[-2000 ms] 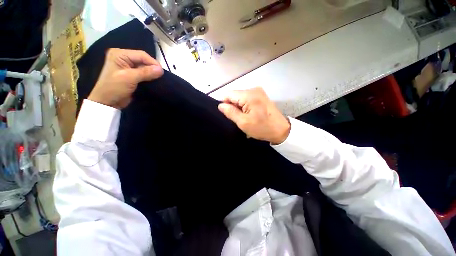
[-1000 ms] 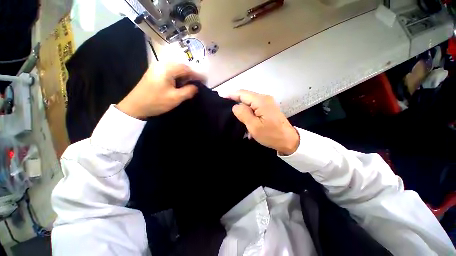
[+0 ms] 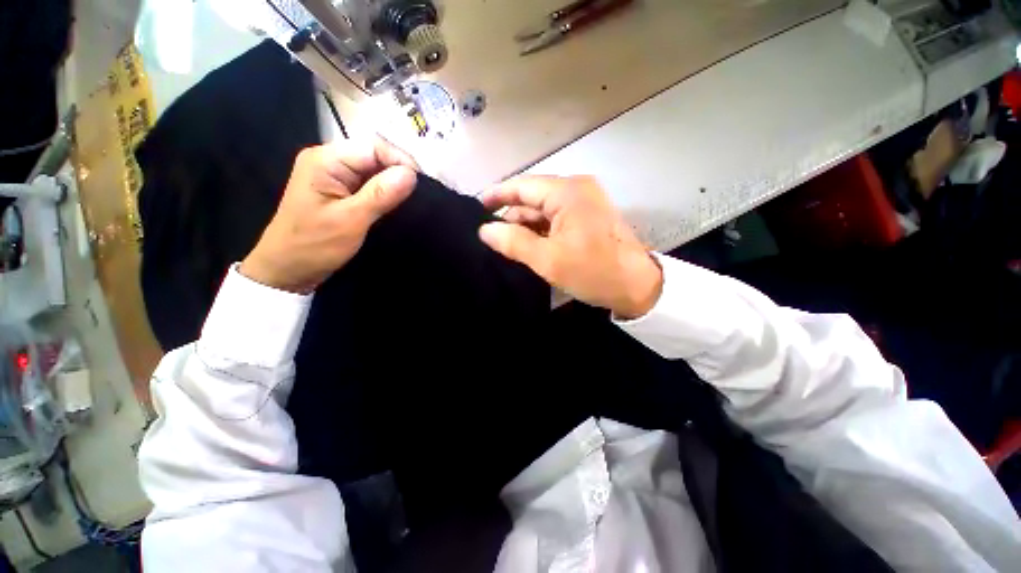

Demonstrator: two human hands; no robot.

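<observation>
A large black garment panel [image 3: 392,358] lies over the table's left part and hangs over the wearer's lap. My left hand [image 3: 336,207] pinches its upper edge between thumb and fingers, just below the needle area. My right hand [image 3: 577,241] pinches the same edge a little to the right. A short stretch of edge runs between the hands. The presser foot and needle area [image 3: 409,101] is just above my left hand, with the cloth edge below it. The ridged metal knob [image 3: 427,47] is beside it.
Red-handled thread snips [image 3: 577,22] lie on the beige machine bed [image 3: 661,50]. Cardboard with yellow tape [image 3: 129,190] runs along the left. Clear plastic bags [image 3: 45,369] are at the far left. A red plastic crate [image 3: 845,207] is below the table's right edge. A control box [image 3: 946,34] is at upper right.
Over two seconds my left hand moved right and down along the edge, closer to my right hand. In the last second both hands shifted slightly left, with the cloth edge less bunched between them.
</observation>
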